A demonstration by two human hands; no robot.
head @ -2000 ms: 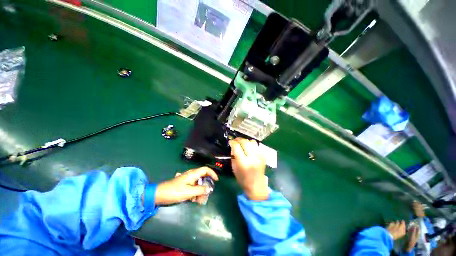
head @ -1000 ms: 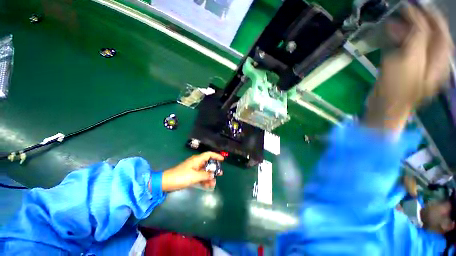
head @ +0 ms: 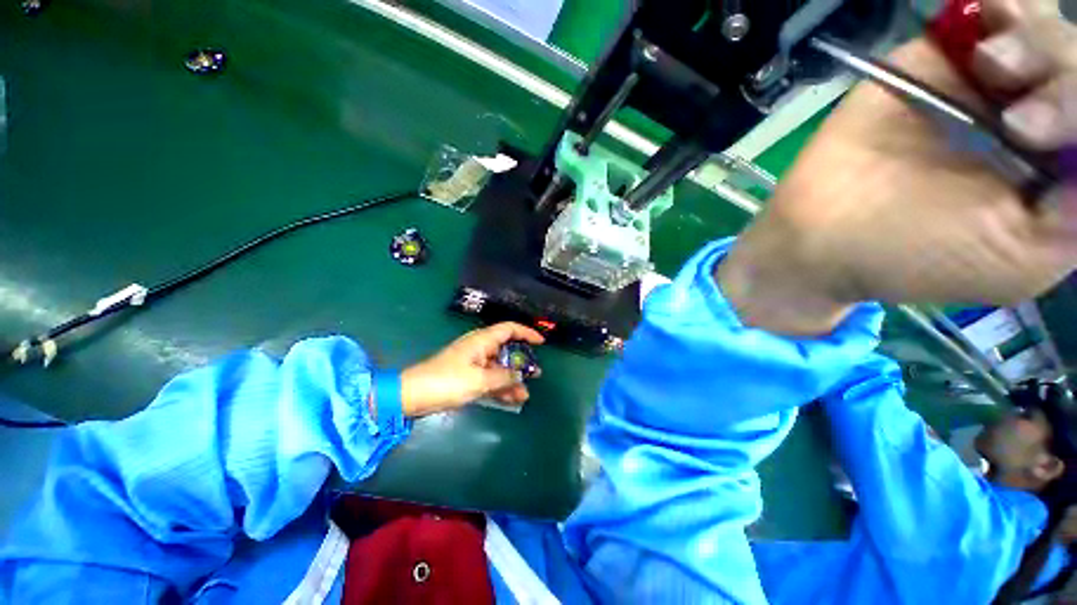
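Note:
My left hand (head: 458, 376) holds a round electronic unit (head: 517, 360) between its fingers, just in front of the press base (head: 502, 272). My right hand (head: 933, 189), large at the upper right, grips the red lever grip (head: 954, 33) of the press; a metal rod (head: 886, 77) runs to it. The press head (head: 600, 231), pale green with a clear block, is down over the base and hides the nest. Red digits (head: 544, 324) glow on the base's front edge.
A second round unit (head: 409, 247) lies left of the base; another (head: 204, 60) is at the upper left. A black cable (head: 260, 242) runs left from a small taped board (head: 455, 177). Another person (head: 1016, 443) in blue sits at the right.
My right hand went from the nest up to the lever and now holds its grip. The press head has come down over the nest. My left hand still holds its unit.

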